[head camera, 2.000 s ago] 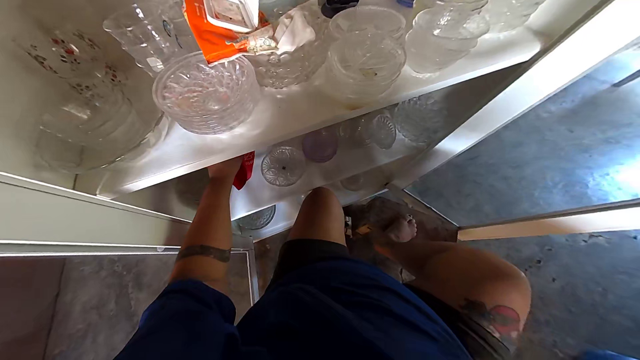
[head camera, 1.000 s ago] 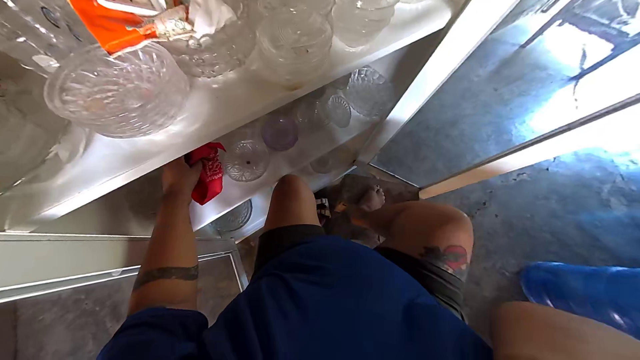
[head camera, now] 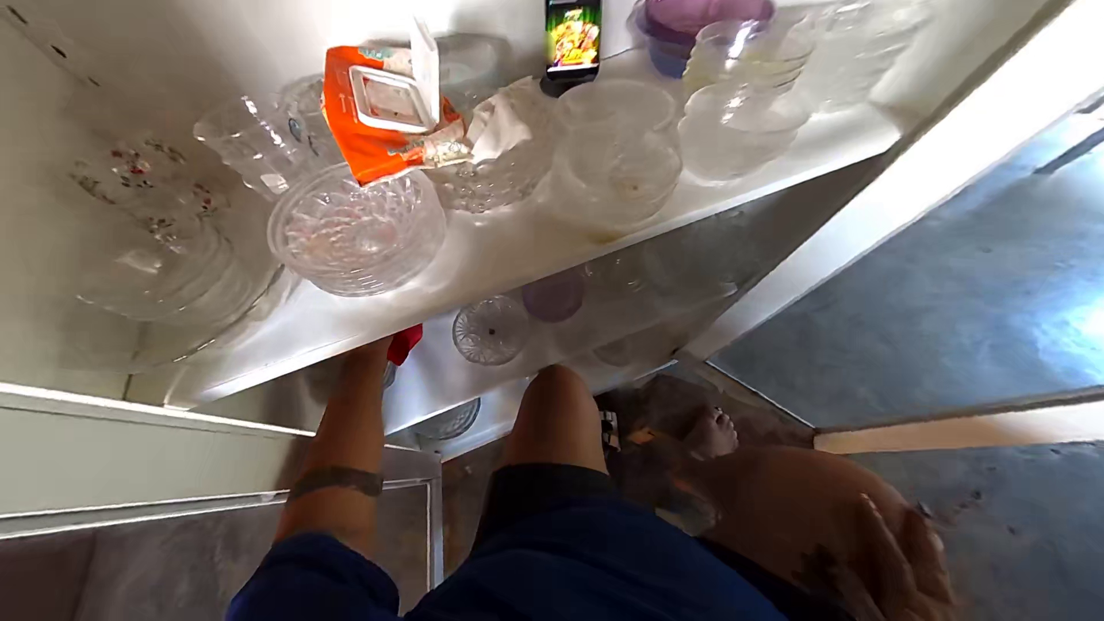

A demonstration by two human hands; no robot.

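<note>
My left hand (head camera: 371, 352) reaches beneath the front edge of the upper white shelf, its fingers mostly hidden. It holds a red cloth (head camera: 404, 342), of which a small part shows. To the right of the cloth on the lower shelf lie a round cut-glass dish (head camera: 490, 330) and a purplish glass dish (head camera: 553, 296). My right hand (head camera: 901, 556), somewhat blurred, rests by my bent knee at the lower right, with fingers apart and nothing seen in it. Above my left hand, a stack of cut-glass bowls (head camera: 357, 231) stands on the upper shelf.
An orange wipes packet (head camera: 366, 112) with its lid up lies over glassware. A phone (head camera: 573, 43) with a lit screen leans behind. Several clear glass bowls (head camera: 617, 155) and purple bowls (head camera: 703, 17) line the upper shelf. A door frame (head camera: 862, 207) bounds the right side.
The red cloth, shown more fully one second ago, is now mostly under the shelf with my left hand. My right hand has come into view by my knee. The view has shifted.
</note>
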